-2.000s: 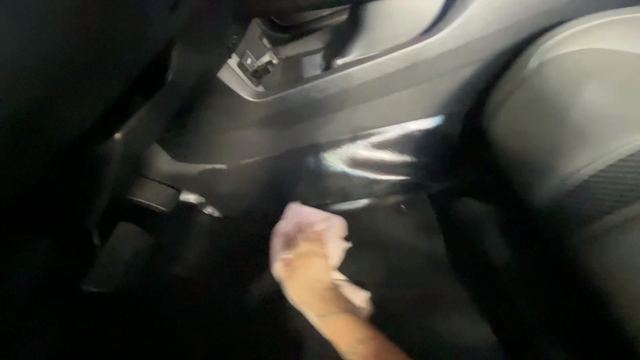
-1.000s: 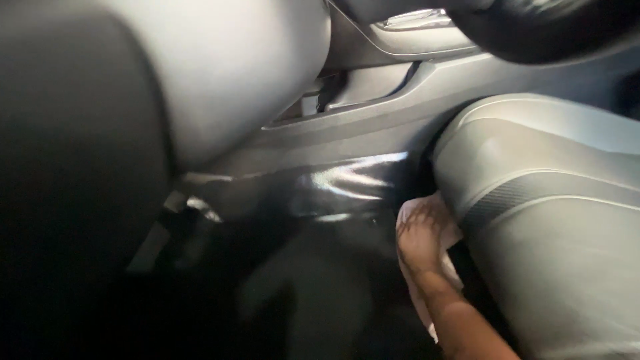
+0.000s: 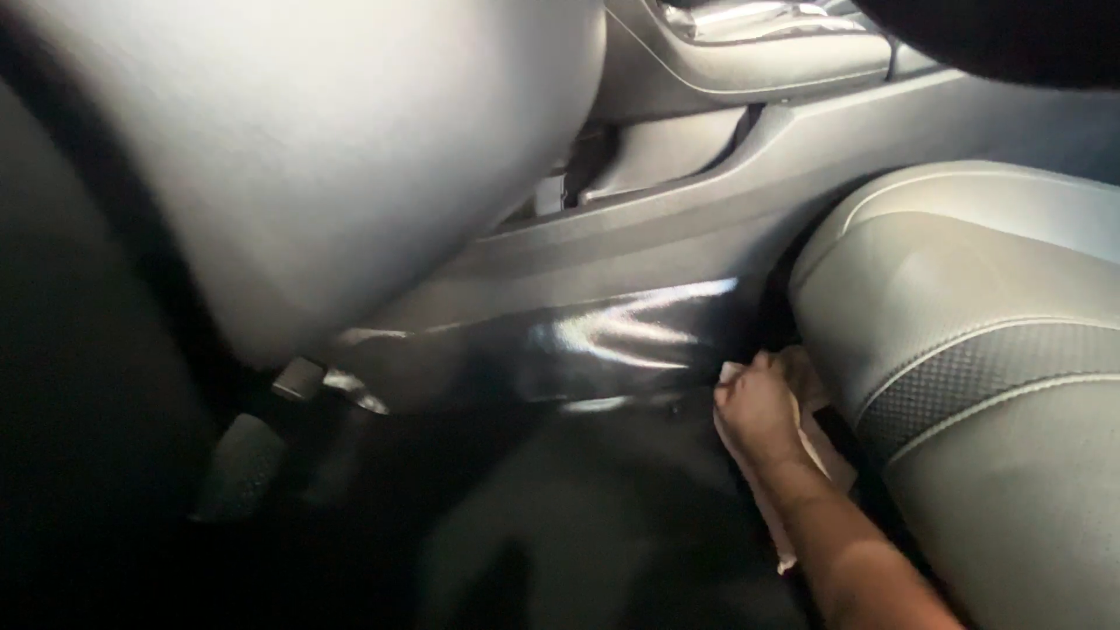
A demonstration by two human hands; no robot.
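Note:
My right hand (image 3: 759, 402) is closed on a pale pink cloth (image 3: 814, 437), low in a car's footwell beside the front edge of a grey leather car seat (image 3: 1006, 437). Folds of the cloth show on both sides of the hand, and one end hangs down along the forearm. The hand is close to the base of the glossy dark lower side panel of the centre console (image 3: 612, 337). Shadow hides what lies under the cloth. My left hand is out of view.
Pedals (image 3: 241, 468) stand at the left of the dark footwell floor (image 3: 560, 516). A large grey rounded panel (image 3: 376, 131) fills the upper left. Behind runs the grey centre console (image 3: 700, 201). A dark curved object (image 3: 1006, 35) covers the top right corner.
Two seconds ago my right hand with the cloth was over the middle of the footwell; since then it has moved right, beside the seat. The view has shifted, and the grey rounded panel has come in.

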